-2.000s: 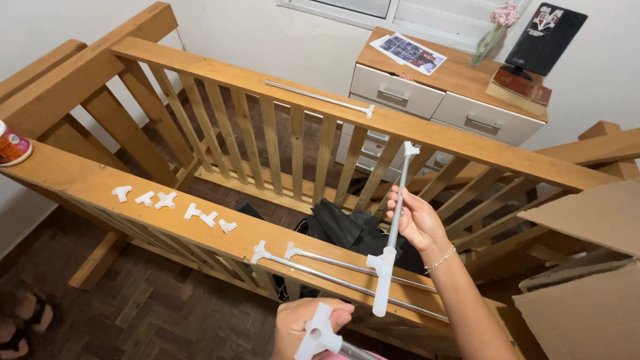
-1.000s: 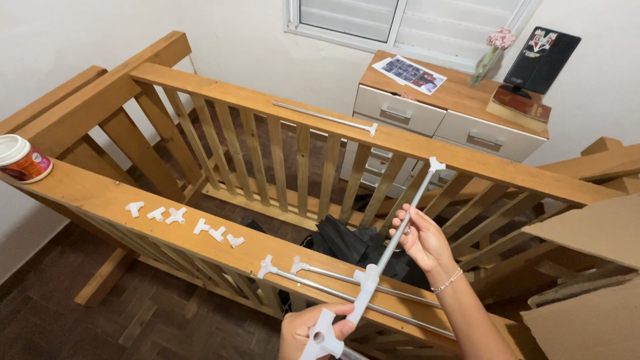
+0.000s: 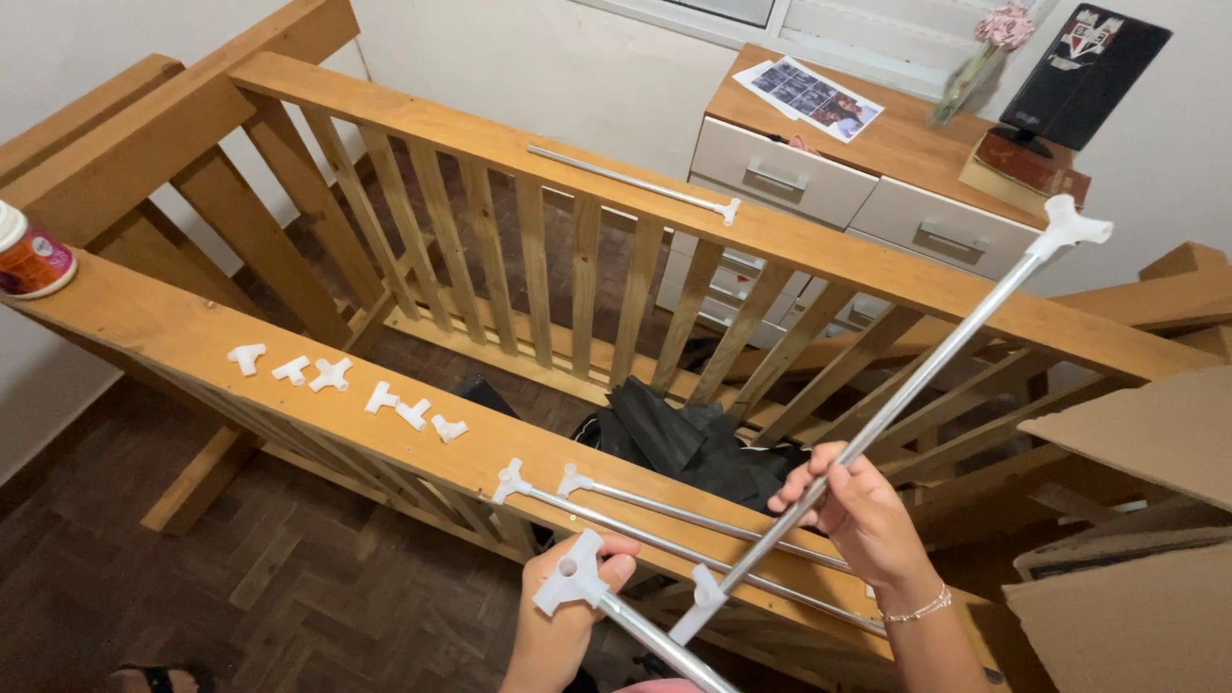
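My right hand (image 3: 852,505) grips a metal tube (image 3: 924,390) slanting up to the right. White plastic connectors sit on its upper end (image 3: 1066,229) and lower end (image 3: 701,602). My left hand (image 3: 568,597) is closed around a second metal tube (image 3: 664,650) just below its white three-way connector (image 3: 570,573). Two more tubes with connectors (image 3: 513,479) lie on the near wooden rail, behind my hands. Several loose white connectors (image 3: 330,374) rest farther left on that rail. Another tube (image 3: 626,176) with a connector lies on the far rail.
The slatted wooden frame (image 3: 144,298) spans the view, with black fabric (image 3: 674,438) inside. A plastic tub (image 3: 34,255) stands on its left corner. An open cardboard box (image 3: 1136,606) is at the right. A dresser (image 3: 789,173) holding papers, flowers and a monitor stands behind.
The tube in my right hand has swung from nearly upright to a slant toward the upper right. Its lower connector, in front of my left hand a second ago, now sits to that hand's right.
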